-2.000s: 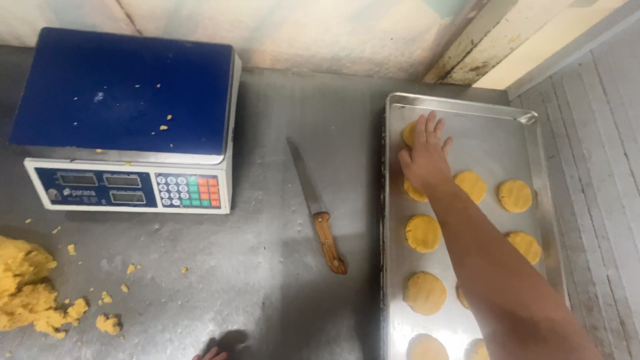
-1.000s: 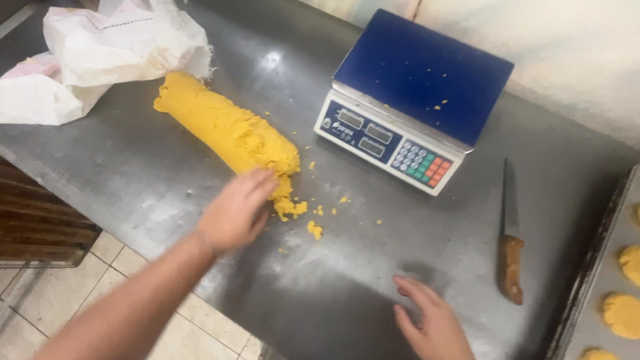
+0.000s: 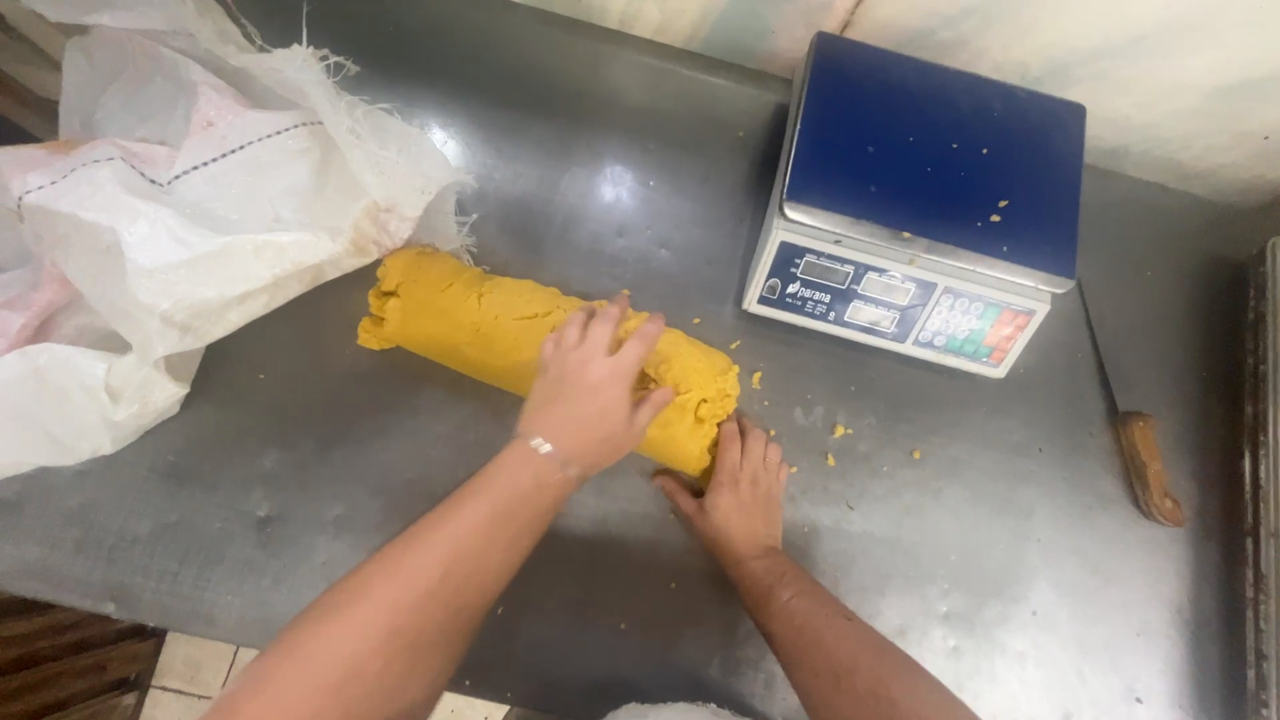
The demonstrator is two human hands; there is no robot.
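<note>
A thick log of yellow dough [image 3: 470,315] lies slantwise on the metal table. My left hand [image 3: 590,390] rests on top of its right half, fingers spread across it. At the log's crumbly right end, my right hand [image 3: 740,490] presses against the dough with its fingers and thumb around the lower corner. Neither hand closes around the log. Small dough crumbs [image 3: 838,431] are scattered just right of it.
A digital scale [image 3: 930,180] with crumbs on its blue plate stands at the upper right. Right of it lies a knife with a wooden handle [image 3: 1148,468]. A metal tray [image 3: 1262,450] edges the far right. A white woven plastic sack [image 3: 250,220] touches the log's left end.
My right hand has moved to the log's right end, and my left hand now lies on top of the log. The view has shifted left, so the cookies on the tray are out of sight.
</note>
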